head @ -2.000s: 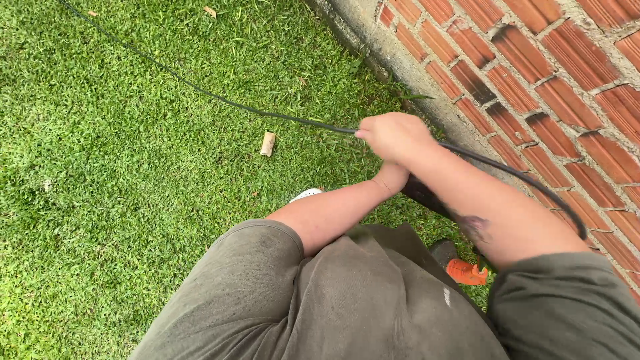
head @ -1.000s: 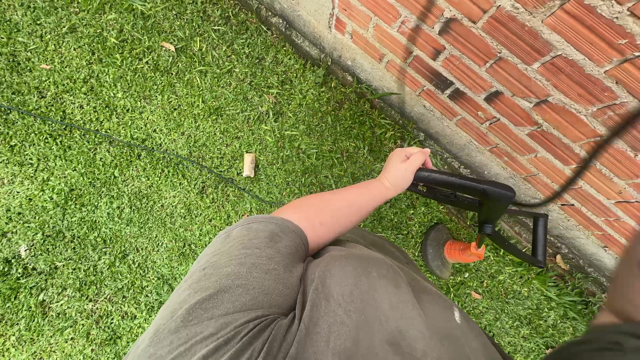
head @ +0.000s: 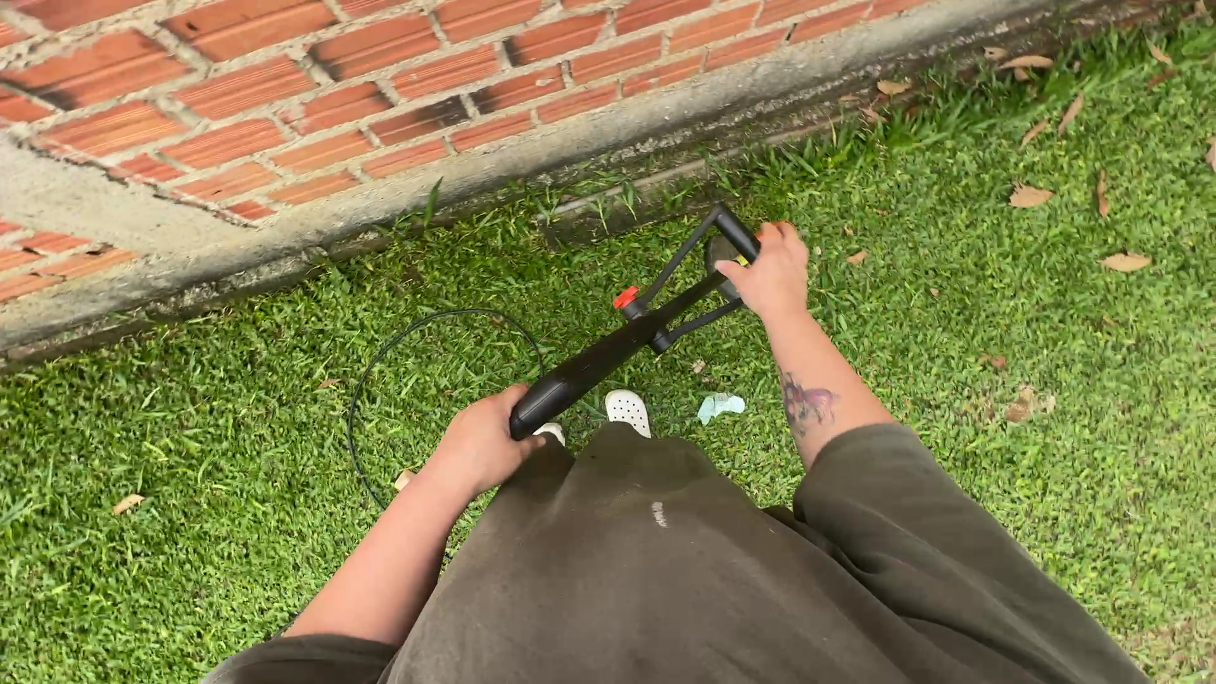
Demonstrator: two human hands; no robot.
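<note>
A black string trimmer (head: pixel 608 356) slants across the middle, between my body and the brick wall. My left hand (head: pixel 483 442) is closed around the thick rear end of its handle. Higher up and to the right, my right hand (head: pixel 771 269) grips the trimmer near its black loop handle (head: pixel 693 256); its exact hold is partly hidden. A red knob (head: pixel 626 298) sits at the loop's base. Part of the round dark guard shows behind my right hand. A thin black cord (head: pixel 359 404) curves over the grass left of the trimmer.
The brick wall (head: pixel 323 95) and its concrete footing (head: pixel 532 152) run across the top. White clogs (head: pixel 628 410) are on my feet. A pale green scrap (head: pixel 721 408) lies right of them, and dry leaves (head: pixel 1030 196) are scattered on the grass at right.
The view has turned strongly. A second ago only my left hand was on the trimmer; now my right hand is on it too. Two seconds ago my hands were together at the cord.
</note>
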